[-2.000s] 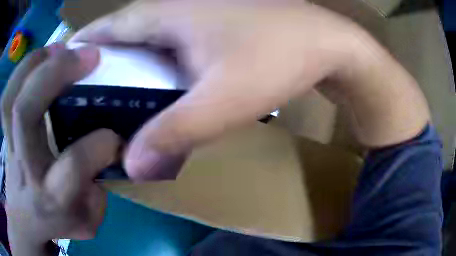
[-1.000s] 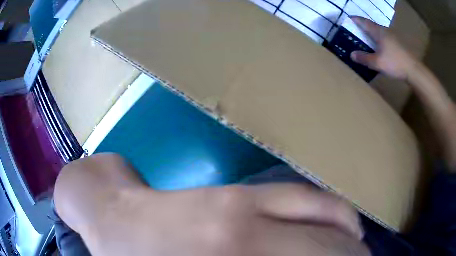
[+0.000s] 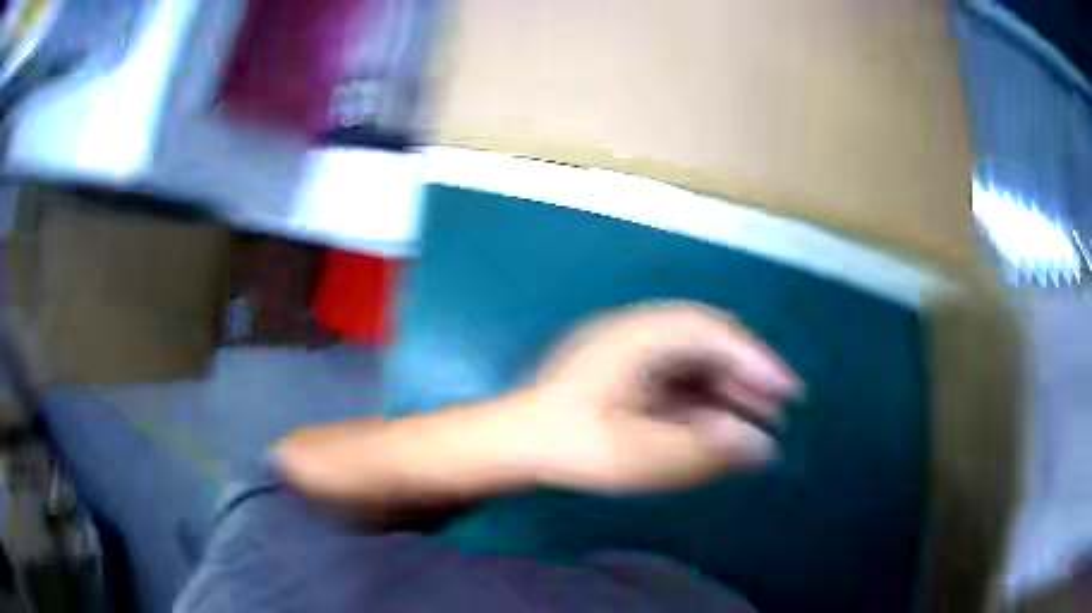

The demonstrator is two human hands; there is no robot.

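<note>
My left hand (image 3: pixel 671 401) is blurred over the green work surface (image 3: pixel 838 311), reaching in from the lower left. Its fingers are loosely curled, with a small gap between fingertips and thumb, and nothing shows in it. My right hand is out of the picture. The brown cardboard sheet (image 3: pixel 719 84) lies beyond the green surface, behind a white rail (image 3: pixel 671 204). No product box can be made out.
A dark red curtain (image 3: pixel 281 60) hangs in the pale machine at the upper left. Below are a brown box (image 3: pixel 126 293) and a red item (image 3: pixel 356 296). A brown cardboard strip (image 3: pixel 976 443) runs down the right side. Shiny rollers (image 3: pixel 1030 234) show at the right edge.
The view has swung left, away from the carton with its rows of boxes. The right hand with its black box has left the picture. The left hand is now over the green surface.
</note>
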